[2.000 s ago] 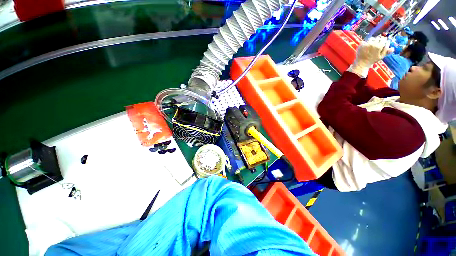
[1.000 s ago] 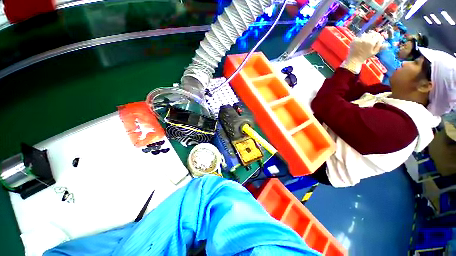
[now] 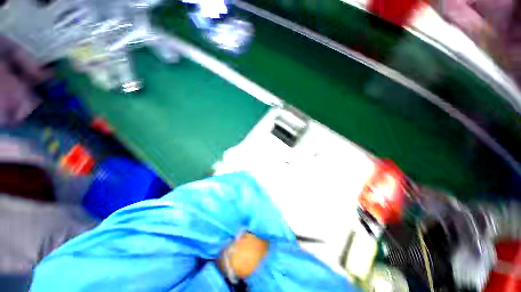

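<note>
The view is strongly blurred. A white sheet (image 3: 320, 185) lies on the green bench. The solder wire reel (image 3: 290, 126) stands at its far corner. A thin dark tool, possibly tweezers (image 3: 309, 239), lies near my blue sleeve (image 3: 171, 228). A red plastic bag (image 3: 384, 191) with white on it lies at the right, with small black parts (image 3: 369, 221) beside it. A small patch of bare skin shows between folds of blue cloth at the bottom; I cannot tell which body part it is. I cannot make out either hand.
The dark green conveyor (image 3: 343, 85) runs behind the sheet. Clear, whitish shapes stand on the green bench (image 3: 188, 108) at upper left. A blue bin (image 3: 123, 185) is at left. Blurred dark equipment and a red divided bin (image 3: 505, 265) are at lower right. Parts of people show at left.
The view has swung left and rotated, so the sheet and red bag now appear further right. The neighbouring worker and most of the divided bins have left the picture. A blue bin has appeared.
</note>
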